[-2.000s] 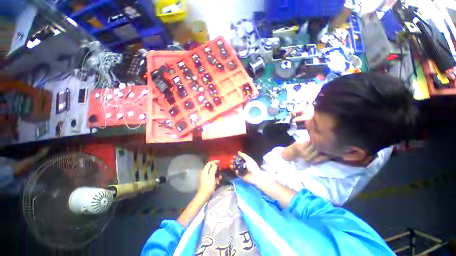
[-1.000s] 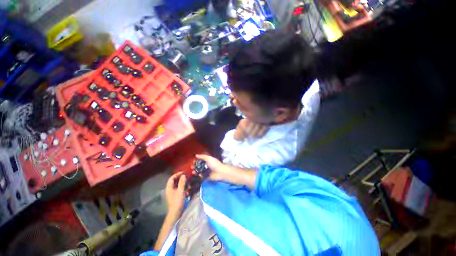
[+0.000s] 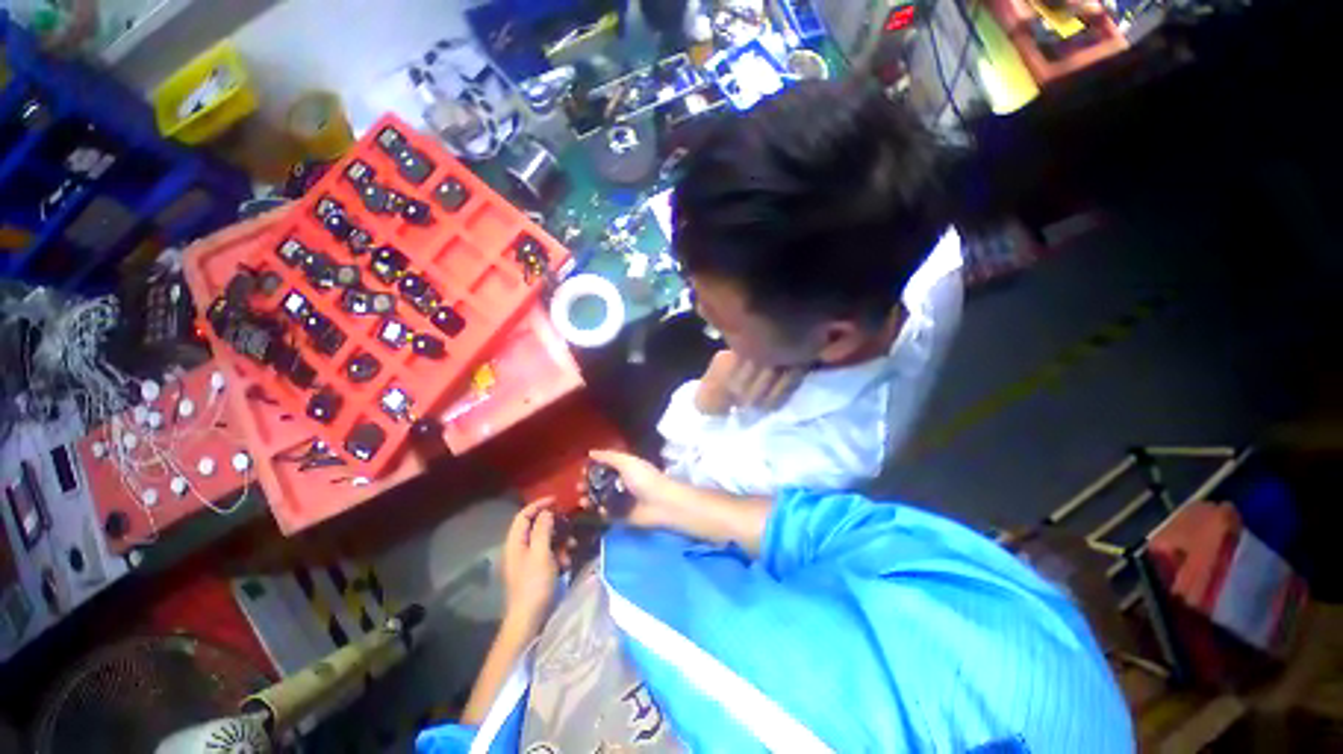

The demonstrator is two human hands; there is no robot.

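My right hand (image 3: 636, 489) holds a small black electronic unit (image 3: 603, 483) in its fingers, close to my chest. My left hand (image 3: 533, 557) is just left of it, fingers bent around a small dark piece (image 3: 563, 533) that is partly hidden and blurred. The hands are apart. A red compartment tray (image 3: 474, 254) with dark units in many cells lies tilted on other red trays (image 3: 516, 386), beyond my hands.
A seated person in white (image 3: 825, 398) is close on my right. A white ring (image 3: 588, 311) lies beside the trays. White-leaded parts lie on a flat red tray (image 3: 199, 442) at left. A fan (image 3: 147, 692) stands lower left, a floor cart (image 3: 1149, 508) lower right.
Since the first frame the view has turned right, so the trays have shifted left and appear rotated. The right hand still holds the black unit. Since the second frame little has changed.
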